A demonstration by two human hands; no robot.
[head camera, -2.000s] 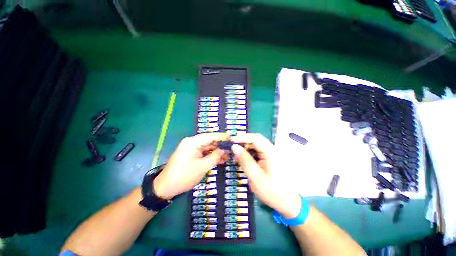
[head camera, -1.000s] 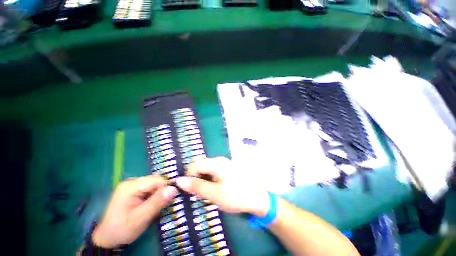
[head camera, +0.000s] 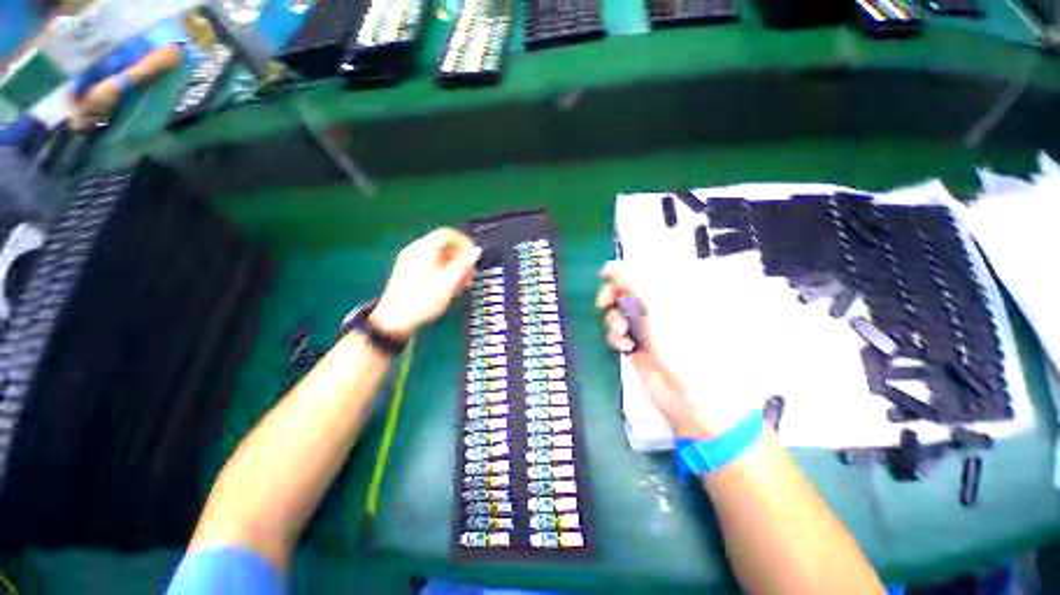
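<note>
A long black slotted tray (head camera: pixel 518 407) lies in front of me, with two columns of small green, white and yellow circuit board assemblies (head camera: pixel 544 395). My left hand (head camera: pixel 432 279) is at the upper end of the left column, its fingers bent together; whether they hold anything is hidden. My right hand (head camera: pixel 639 343) is between the tray and the white sheet's left part, with a dark oblong housing (head camera: pixel 631 312) in its curled fingers. Many black housings (head camera: pixel 802 238) lie in rows on the white sheet (head camera: pixel 697 349), some loose and askew.
A tall black tray stack (head camera: pixel 128 349) stands at the left. Loose dark units (head camera: pixel 305 349) lie on the green mat near my left forearm. A yellow tape line (head camera: pixel 387 447) runs left of the tray. More trays (head camera: pixel 474 41) stand on the raised shelf. Another person's arm (head camera: pixel 134 76) shows upper left.
My hands were together over the middle of the tray and are now apart, left to the tray's upper end, right towards the white sheet. The camera view has shifted.
</note>
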